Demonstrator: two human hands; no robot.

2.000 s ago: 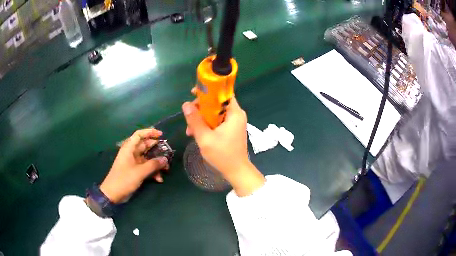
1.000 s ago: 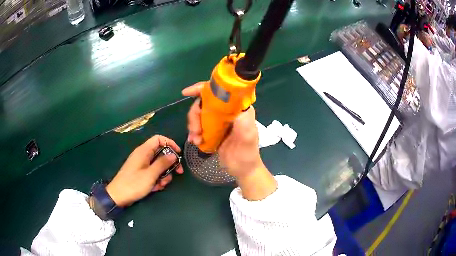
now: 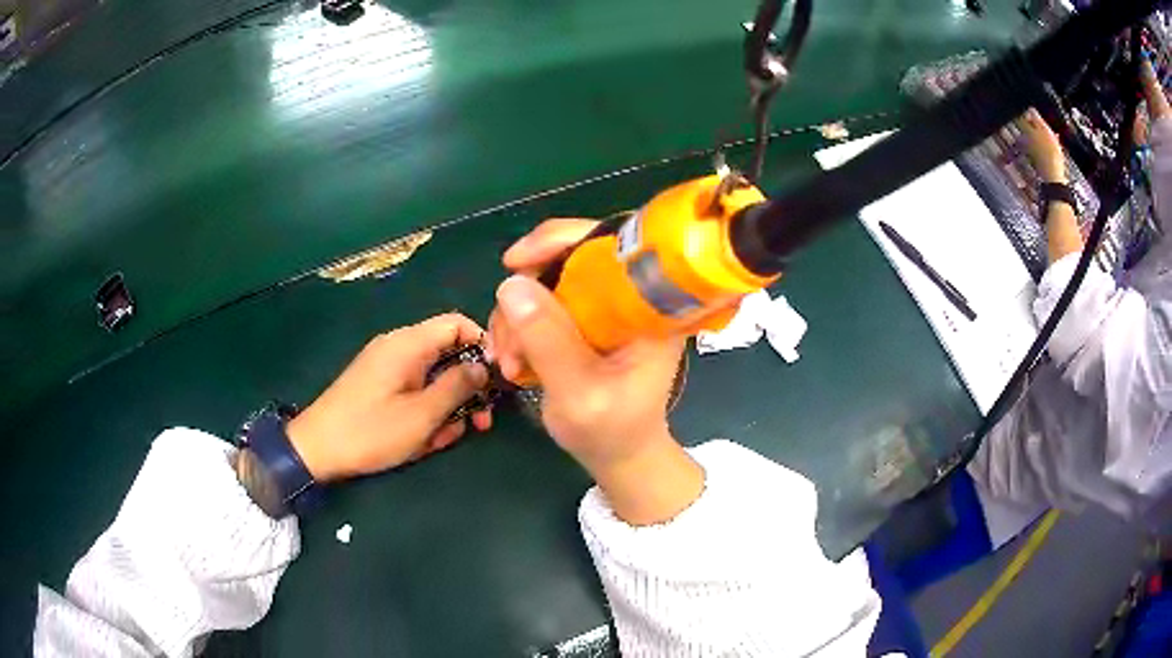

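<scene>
My right hand point(image 3: 598, 366) is closed around the orange electric screwdriver point(image 3: 656, 276), which is tilted with its cable end up to the right. Its bit end is hidden by my fingers. My left hand point(image 3: 399, 392) holds a small dark electronic unit point(image 3: 476, 373) between its fingertips, touching or nearly touching my right fingertips at the tool's narrow end. Whether the bit meets the unit cannot be seen. The round screw tray point(image 3: 676, 383) is almost fully hidden behind my right hand; only its right rim shows.
Crumpled white tissue point(image 3: 758, 327) lies right of the screwdriver. Beyond it are a paper sheet point(image 3: 977, 244) with a pen point(image 3: 928, 270). Another dark unit point(image 3: 115, 302) lies far left. A hook point(image 3: 769, 71) and thick cable point(image 3: 925, 129) hang above. A neighbouring worker's sleeve point(image 3: 1092, 373) is at right.
The screwdriver has gone from upright to tilted, its narrow end moving left from over the tray to the unit. My left hand has moved slightly up and right. A neighbour's hand has come into view.
</scene>
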